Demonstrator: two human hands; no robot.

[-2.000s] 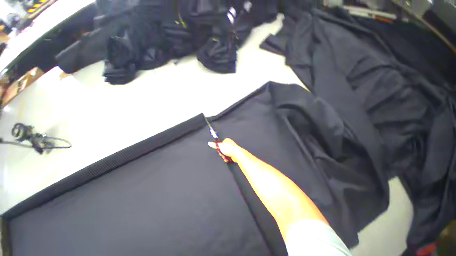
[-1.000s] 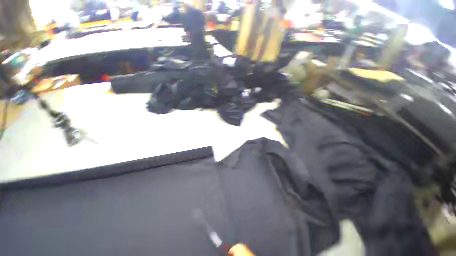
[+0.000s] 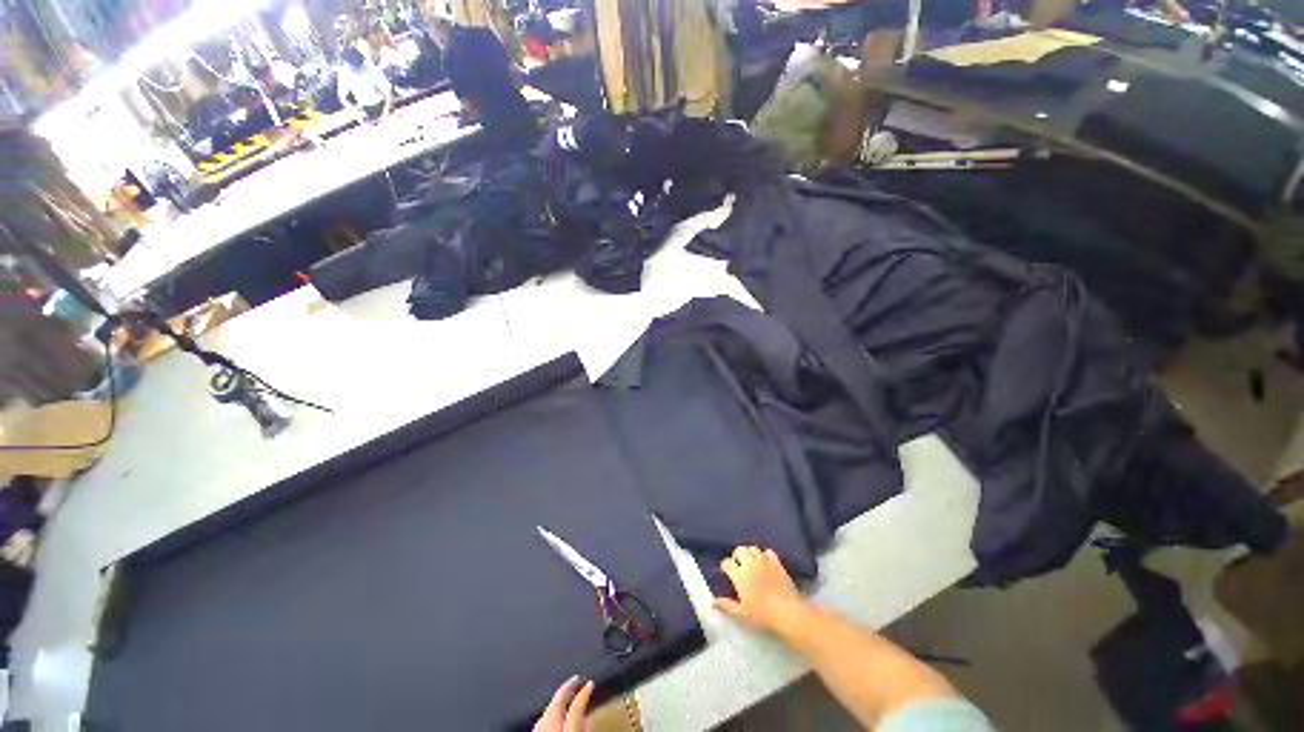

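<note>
Stacked dark fabric [image 3: 386, 572] lies flat on the pale table, with a ridged far edge. Shears [image 3: 601, 589] with silver blades and dark reddish handles lie on it near its right end. A loose rumpled dark cloth [image 3: 708, 443] lies to the right, with a wedge of table showing between the two near the front. My right hand [image 3: 761, 589] rests at the near edge of the loose cloth, fingers bent; whether it grips cloth is unclear. My left hand [image 3: 568, 706] is at the bottom edge, partly cut off, at the stack's near side.
A cutting machine [image 3: 250, 401] with a cord stands beyond the stack at left. Dark cloth piles [image 3: 572, 215] lie at the table's far side. More dark cloth hangs off the right end. A person in dark clothes [image 3: 483, 79] is at a far table. Dark pieces lie on the floor.
The shears have left my right hand and lie on the stack. My right hand has moved to the near edge. My left hand has come into view. A gap has opened between stack and loose cloth.
</note>
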